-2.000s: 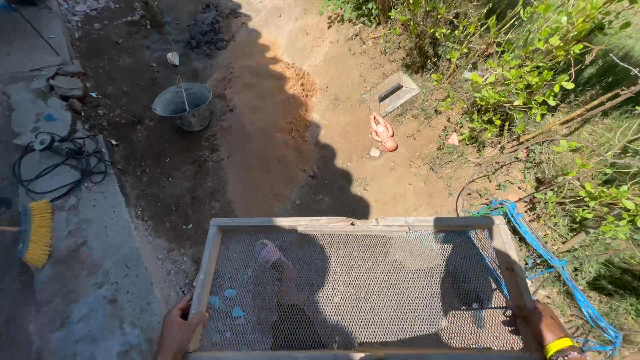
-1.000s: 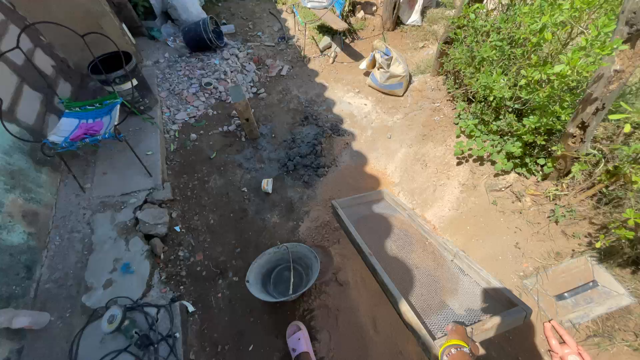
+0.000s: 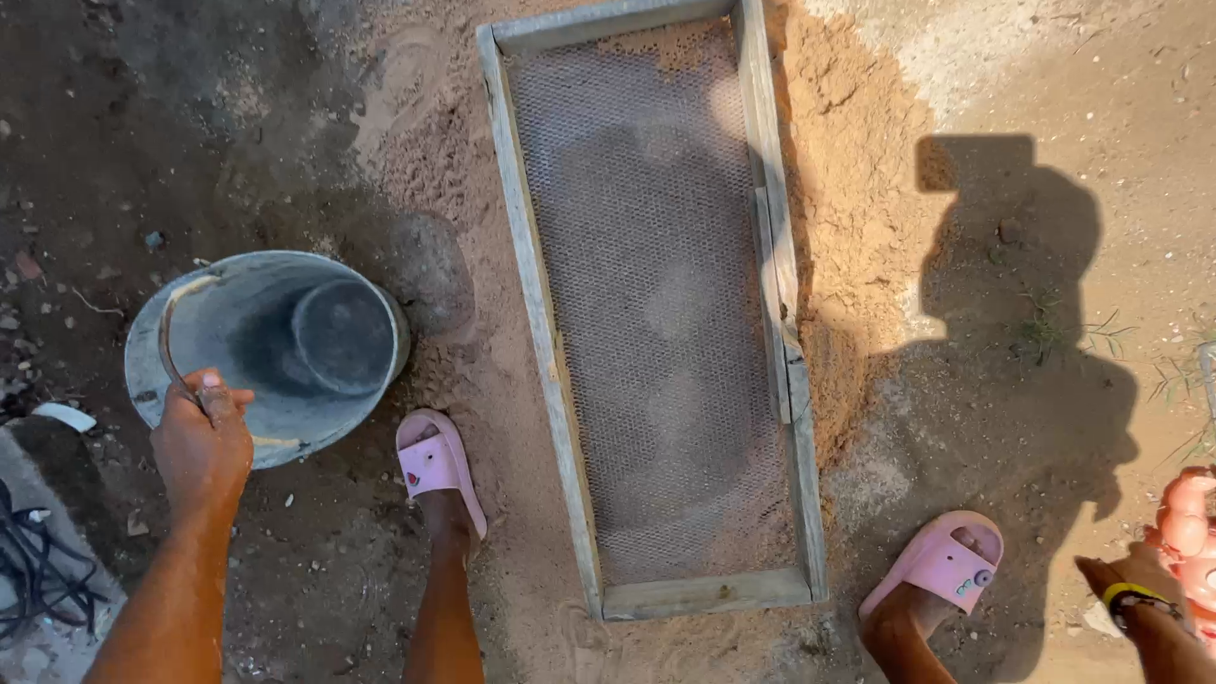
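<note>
My left hand (image 3: 202,432) is closed around the wire handle of a grey bucket (image 3: 275,356), which looks empty and is tilted. A wood-framed mesh sieve (image 3: 655,313) lies on sandy ground between my feet, its long sides running away from me. My right hand (image 3: 1135,579), with a yellow band at the wrist, is at the lower right beside an orange-pink plastic doll (image 3: 1187,541). Its fingers are partly hidden, so whether it touches the doll is unclear.
My feet wear pink slides (image 3: 442,465), one on each side of the sieve. Reddish sand (image 3: 845,190) is heaped along the sieve's right side. A dark cable (image 3: 38,570) lies coiled on a concrete edge at the lower left. My shadow falls on the right.
The sieve, held in both hands two seconds ago, lies on the ground. My left hand has taken hold of the bucket's handle. The right hand has left the sieve's frame. The view has turned downward.
</note>
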